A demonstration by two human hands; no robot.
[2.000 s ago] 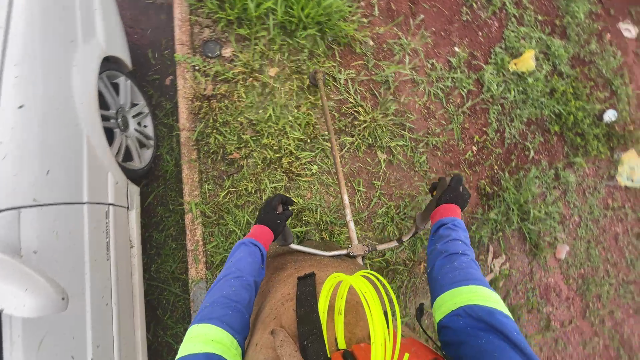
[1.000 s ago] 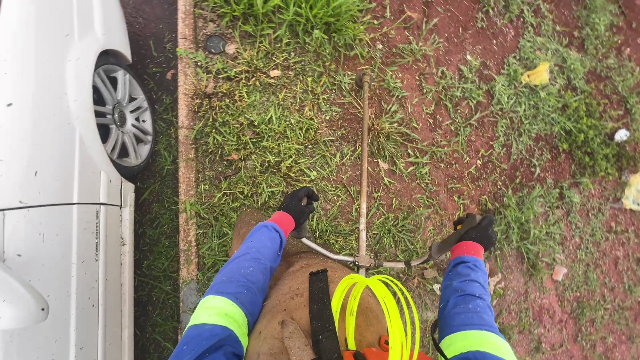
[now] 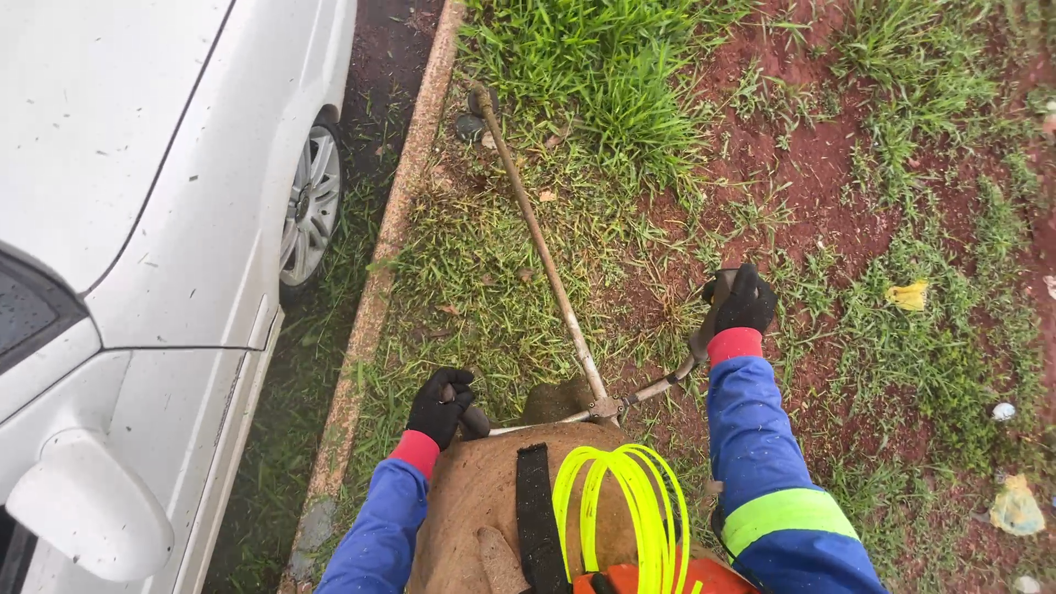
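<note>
Both hands wear black gloves and grip the handlebar of a brush cutter. My left hand [image 3: 441, 404] closes on the left grip, just above the brown apron [image 3: 470, 487]. My right hand [image 3: 742, 301] is shut on the right grip, farther forward than the left. From the handlebar clamp, the brush cutter's shaft [image 3: 540, 239] runs forward and left; its head [image 3: 481, 99] is by the kerb, beside a dark round object [image 3: 470, 127] and tall grass [image 3: 610, 82]. A coil of yellow trimmer line [image 3: 643, 503] hangs at my waist over something orange.
A white car [image 3: 181, 190] stands close on the left, its front wheel [image 3: 312, 206] beside the concrete kerb [image 3: 388, 247]. Cut grass lies on the verge. Red soil with grass patches spreads to the right, with a yellow scrap [image 3: 907, 295] and other litter [image 3: 1016, 505].
The brush cutter's head has swung left to the kerb. My right hand has moved forward, and both hands still hold the handlebar. The view has shifted.
</note>
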